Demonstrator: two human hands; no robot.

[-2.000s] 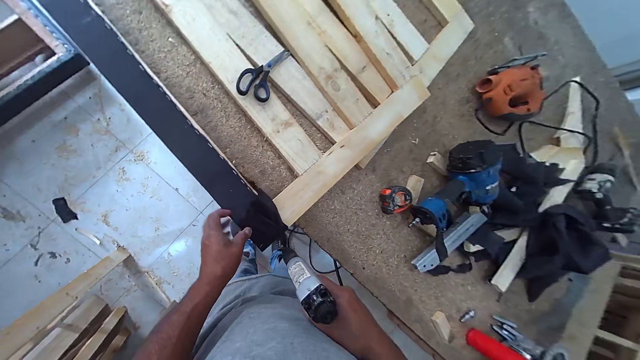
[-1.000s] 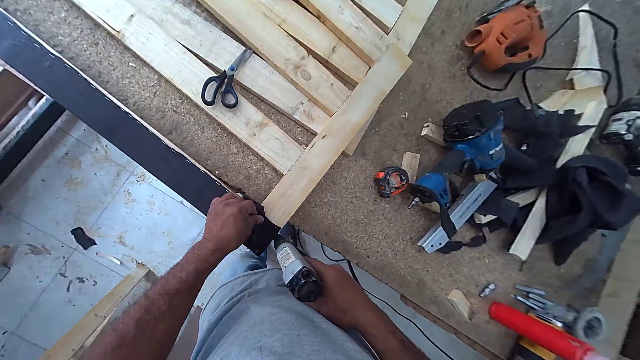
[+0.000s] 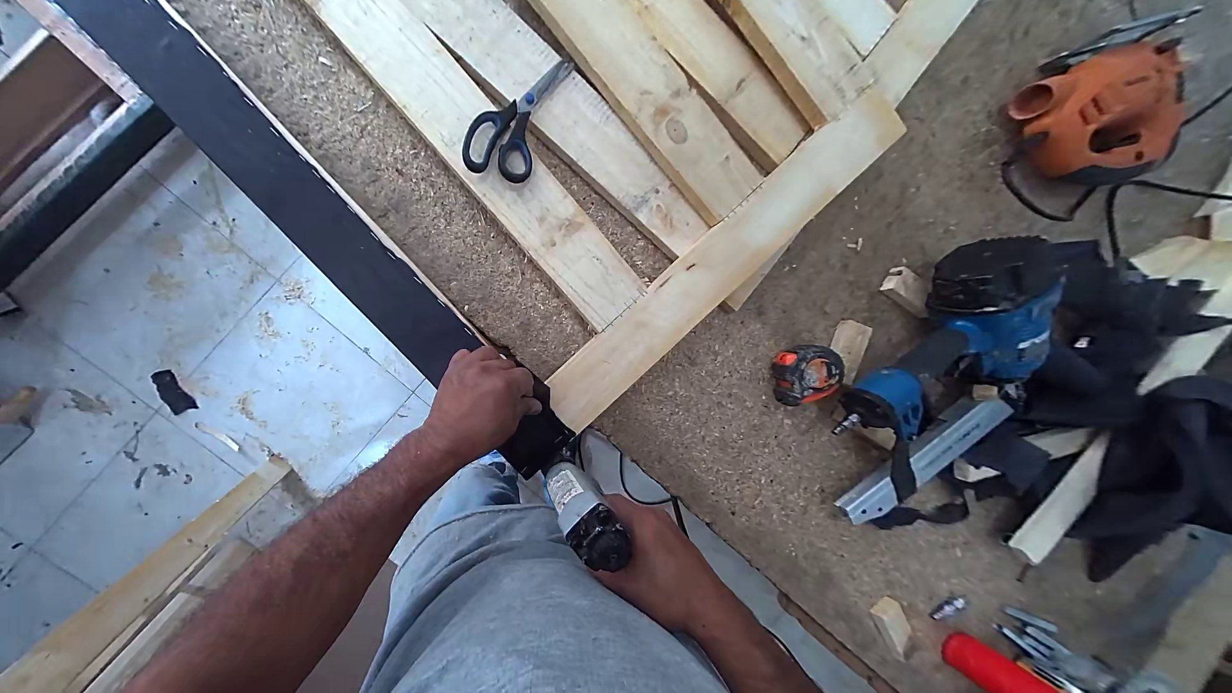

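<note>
My left hand [image 3: 481,399] presses with curled fingers on black fabric at the near end of a long board covered in black fabric [image 3: 298,192]. My right hand [image 3: 654,553] grips a grey and black power tool, seemingly a pneumatic stapler [image 3: 585,515]; its front end meets the black fabric at the board's corner, and its tip is hidden. Touching that corner is the end of a pale wooden crosspiece [image 3: 722,260], which lies across several wooden slats [image 3: 539,217]. Black-handled scissors [image 3: 513,125] rest on the slats.
On the particleboard worktop [image 3: 703,433] lie a tape measure [image 3: 807,374], a blue and black nail gun [image 3: 996,318], an orange jigsaw [image 3: 1102,111], a metal channel [image 3: 924,462], black cloth [image 3: 1165,462] and a red-handled tool [image 3: 991,664]. Wood pieces [image 3: 192,577] stand at lower left, above the tiled floor [image 3: 231,337].
My left hand, raised with fingers apart two seconds ago, has come down onto the black fabric at the board's end. My right hand still holds the tool at the corner. The view has shifted closer.
</note>
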